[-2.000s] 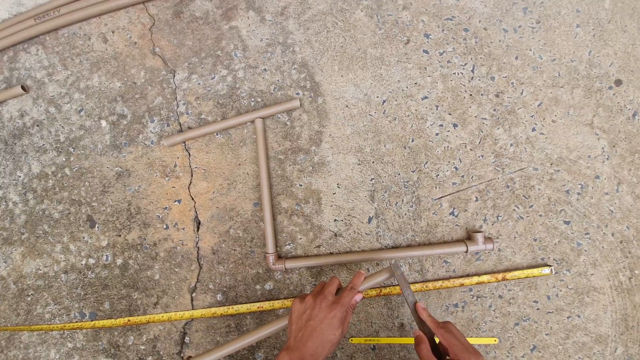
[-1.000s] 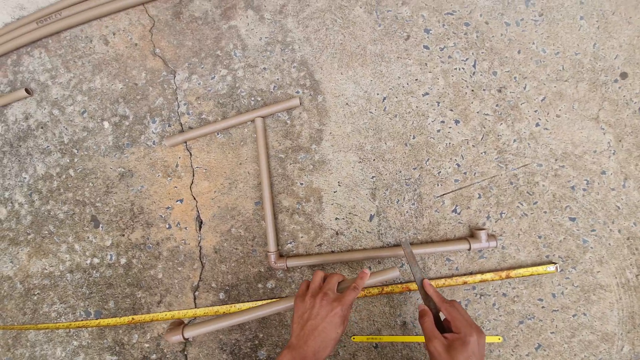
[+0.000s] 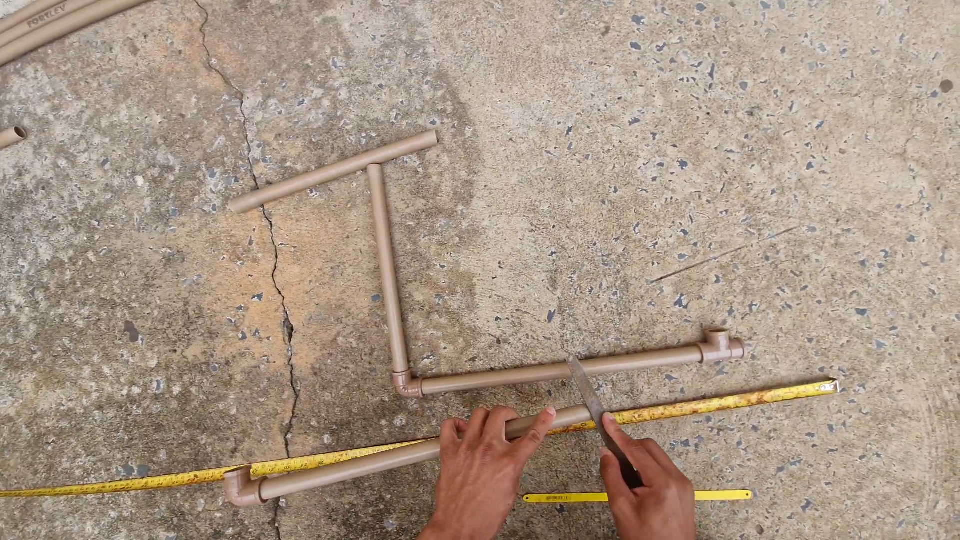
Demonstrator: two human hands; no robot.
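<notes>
My left hand grips a brown plastic pipe that has an elbow fitting on its far left end. In my right hand is a flat metal file, its blade crossing the pipe's right end. A yellow tape measure blade runs beneath the pipe. Partly under my right hand lies a yellow hacksaw blade. Just beyond, a pipe with a tee fitting at its right joins, through an elbow, an upright-running pipe.
A loose pipe lies across the top of the joined pipes. More pipes lie at the upper left, and another pipe end shows at the left edge. A thin dark rod-like piece lies on the cracked concrete at right.
The held pipe has shifted, and its elbow end, out of view two seconds ago, now shows at lower left. The file in my right hand has changed its angle and place at the pipe's end.
</notes>
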